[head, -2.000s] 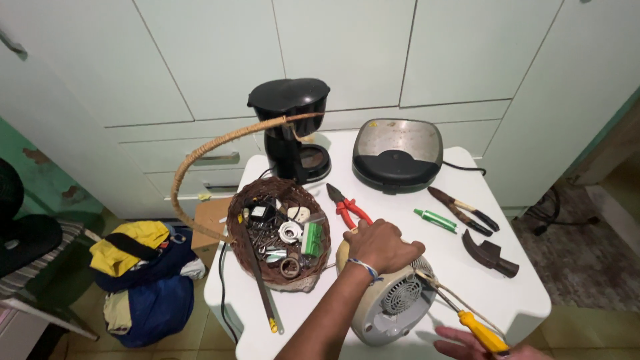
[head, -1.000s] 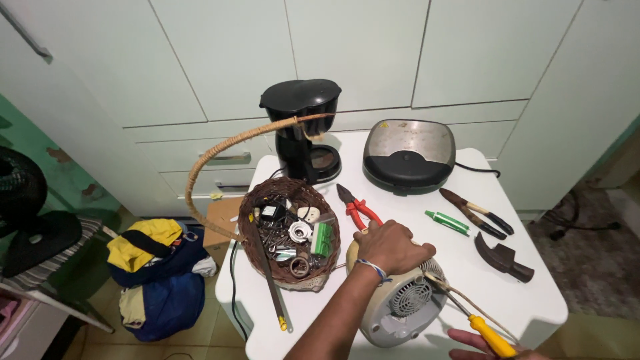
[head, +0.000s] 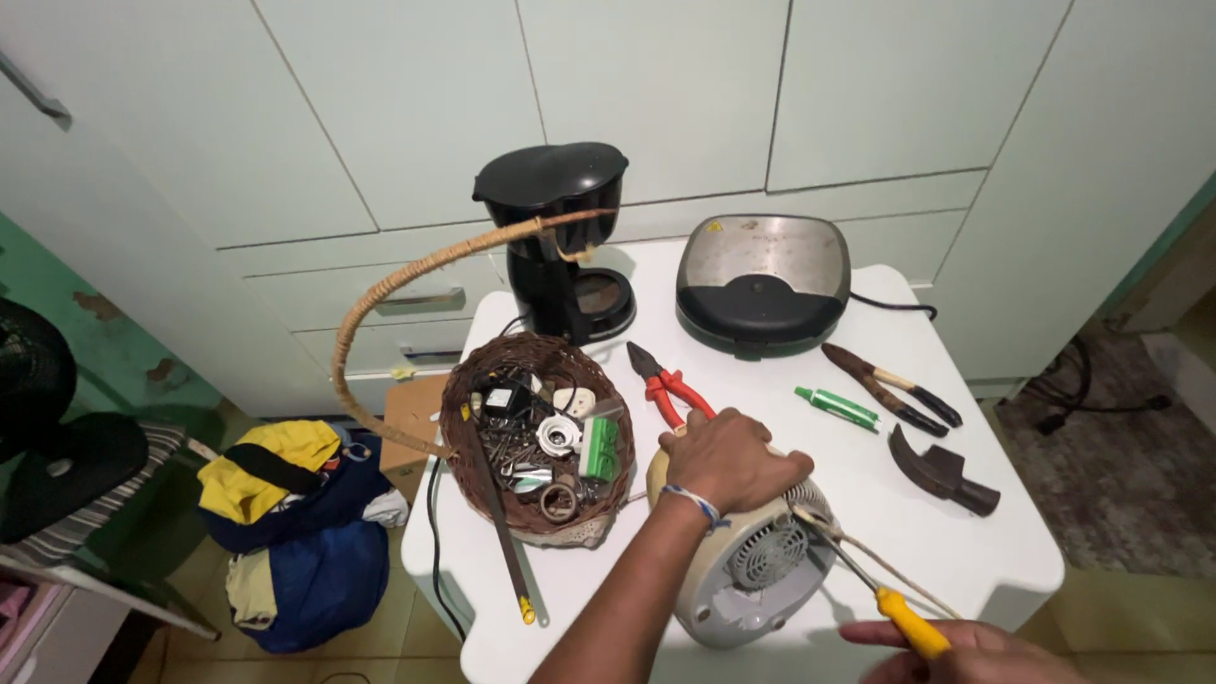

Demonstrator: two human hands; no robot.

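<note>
A beige and grey fan heater point(head: 760, 570) lies on the white table, its round vent grille turned toward me. My left hand point(head: 731, 461), with a woven bracelet at the wrist, grips its upper side. At the lower right, my right hand point(head: 969, 655) holds the yellow handle of a screwdriver point(head: 912, 622). The shaft reaches the heater's right edge, where a power cord point(head: 893, 570) comes out. Exactly where the tip sits is hard to tell. Red-handled pliers point(head: 670, 385) lie just beyond my left hand.
A wicker basket point(head: 456, 380) of small parts, with a hacksaw blade point(head: 503, 541) across it, stands left. Behind are a coffee maker point(head: 551, 180) and a sandwich grill point(head: 765, 275). Tin snips point(head: 888, 385), a green tube point(head: 841, 408) and a hammer head point(head: 940, 470) lie right.
</note>
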